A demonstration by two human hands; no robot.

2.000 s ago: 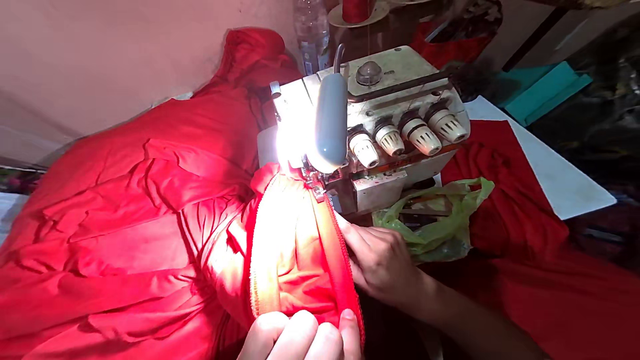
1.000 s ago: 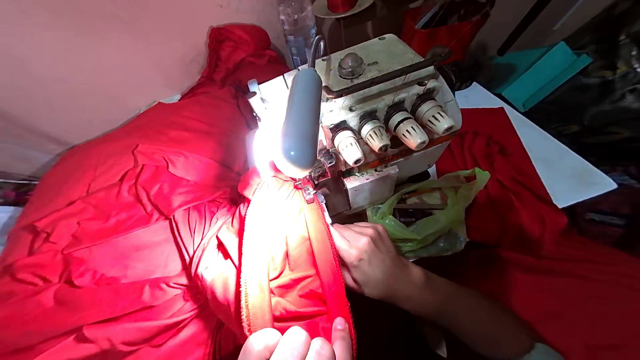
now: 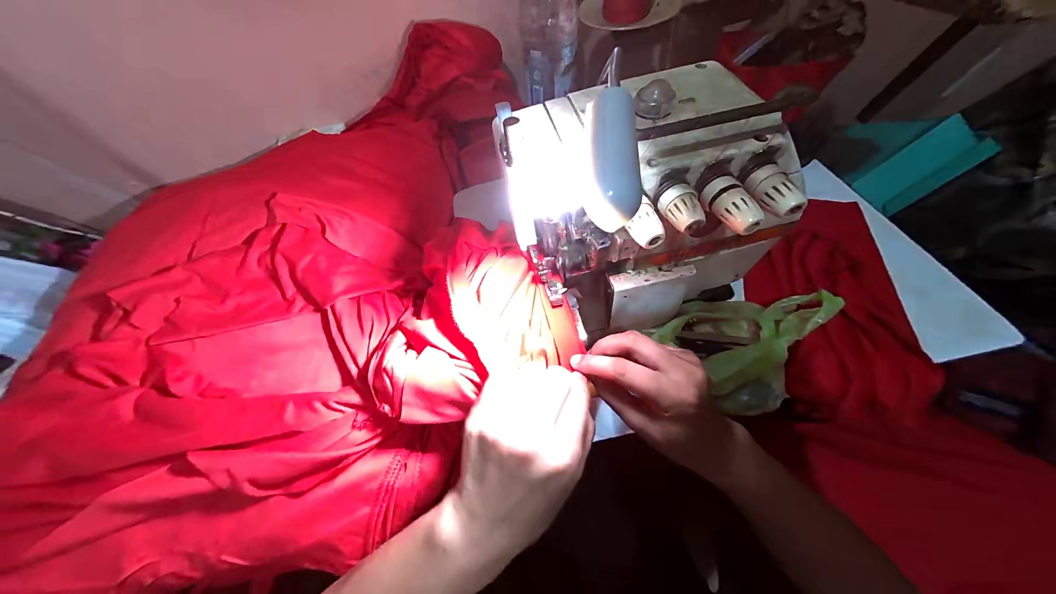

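Note:
A white overlock sewing machine stands at the upper centre, with several tension dials on its front and a lit lamp over the needle area. Red fabric lies under the presser foot, its near edge brightly lit. My left hand grips this cloth just in front of the foot, fingertips curled and partly hidden. Close on its right, my right hand pinches the cloth's edge between thumb and fingers.
A large heap of red fabric fills the left. Right of the machine are a green plastic bag, more red cloth, a white board and a teal object. A plastic bottle stands behind.
My left hand has moved up from the lower edge of the view to the cloth near the presser foot. The loop of cloth stretched toward me has been drawn together.

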